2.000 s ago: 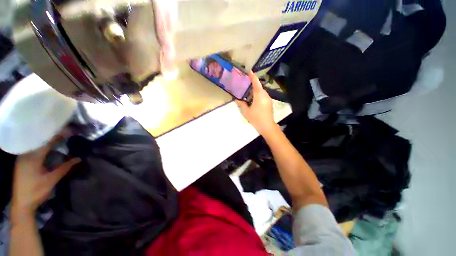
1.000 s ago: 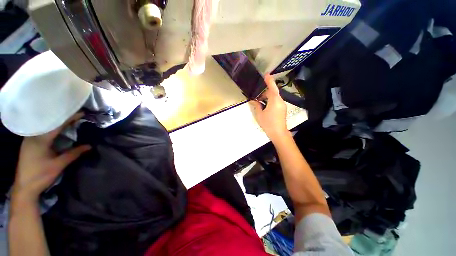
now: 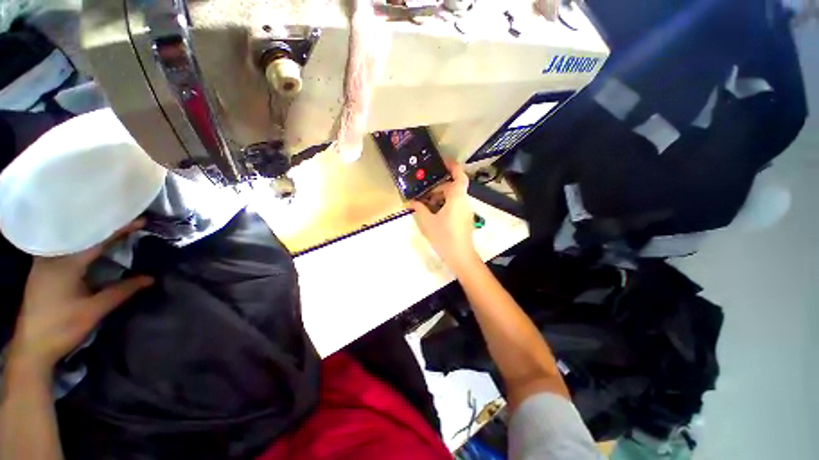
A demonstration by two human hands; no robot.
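Note:
A smartphone [image 3: 411, 164] with a lit dark screen showing a red round button lies tilted under the machine arm. My right hand [image 3: 446, 216] holds its near end between thumb and fingers. A black garment [image 3: 198, 332] lies left of and below the needle area, partly on the lap. My left hand [image 3: 63, 301] grips its left side, the fingertips partly hidden in the folds. A white stiff oval pad [image 3: 81, 184] stands up at the garment's upper left, above my left hand.
The cream sewing machine head [image 3: 449, 67] spans the top, with a keypad [image 3: 523, 126] at right. A pink hank [image 3: 357, 81] hangs from it. Green-handled snips [image 3: 479, 221] lie by my right hand. Black pieces [image 3: 593, 341] are heaped at right. A red cloth [image 3: 359, 413] covers the lap.
The phone has turned more upright in view, and its screen went from a colourful picture to dark, now showing round buttons. My right hand has shifted with it. My left hand stays on the garment.

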